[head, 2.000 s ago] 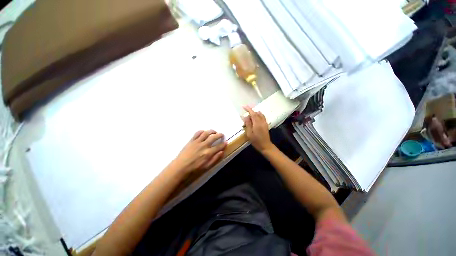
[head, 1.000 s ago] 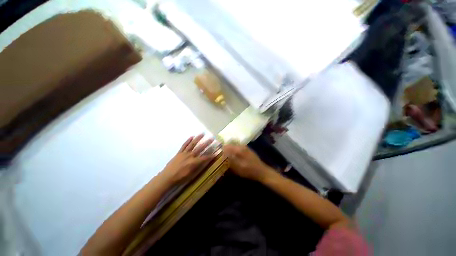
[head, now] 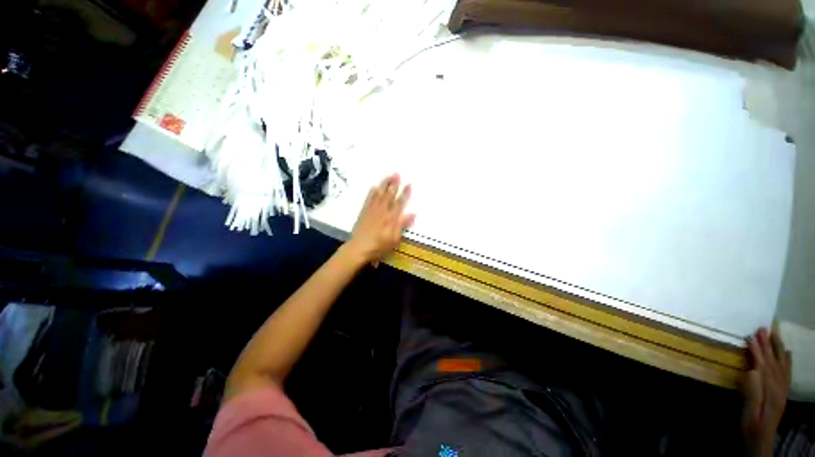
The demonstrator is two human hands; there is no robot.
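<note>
A large white sheet [head: 608, 170] lies flat on the tabletop, with small notches at its right side. Along its near edge run a dark line and a yellow-ochre band [head: 554, 302] at the table's edge. My left hand [head: 382, 219] rests at the sheet's near left corner, fingers extended upward and holding nothing visible. My right hand [head: 767, 375] is at the near right corner, fingers extended against the edge, its wrist cut off by the picture's bottom. What lies under the sheet is hidden.
A brown panel stack [head: 625, 31] lies behind the sheet. A tangled heap of white strips [head: 268, 116] with a dark bundle [head: 308, 177] lies left. A printed calendar sheet [head: 183, 103] is at far left. My dark apron [head: 500, 411] is at the near edge.
The view has swung left, bringing the strip heap into view and losing the glue bottle and right-hand stacks. My hands, earlier close together near the right corner, are now far apart at the two near corners.
</note>
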